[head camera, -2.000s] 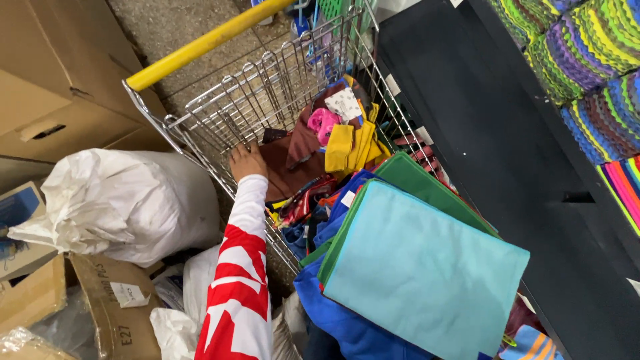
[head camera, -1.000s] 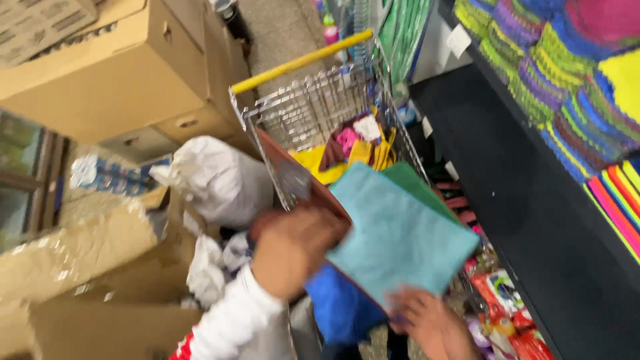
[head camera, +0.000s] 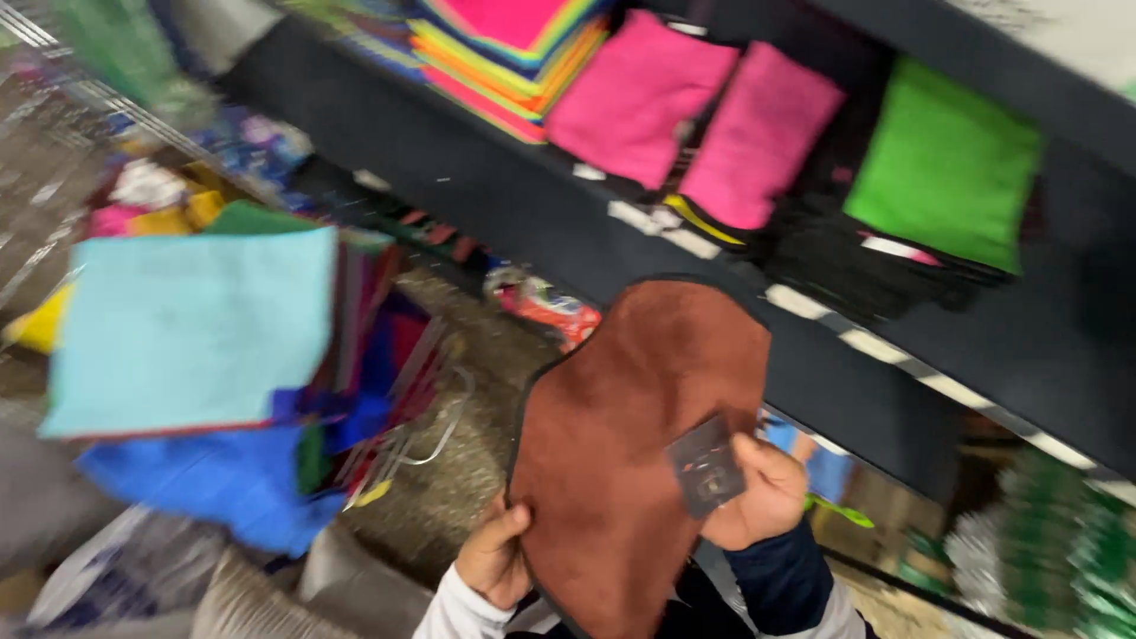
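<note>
A reddish-brown fabric piece (head camera: 621, 426) with a dark edge is held up in front of me. My left hand (head camera: 495, 552) grips its lower left edge, thumb on the front. At its right side my right hand (head camera: 761, 497) pinches it, together with a dark tag (head camera: 706, 466) that lies over the fabric and bears writing. To the left, a light blue cloth (head camera: 195, 328) tops a pile of folded cloths on the shopping cart, with a blue cloth (head camera: 213, 484) hanging below it. The bottom of the brown piece runs out of view.
A dark shelf (head camera: 497, 195) crosses the view diagonally, bearing pink cloths (head camera: 643, 98), a green cloth (head camera: 945, 169) and a multicoloured stack (head camera: 524, 62). White and grey bags (head camera: 133, 568) stand at lower left. Green and silver goods (head camera: 1029, 550) sit at lower right.
The brown piece, by my hands over the cart a second ago, is now held in front of the shelf. The view has swung right, along the shelf.
</note>
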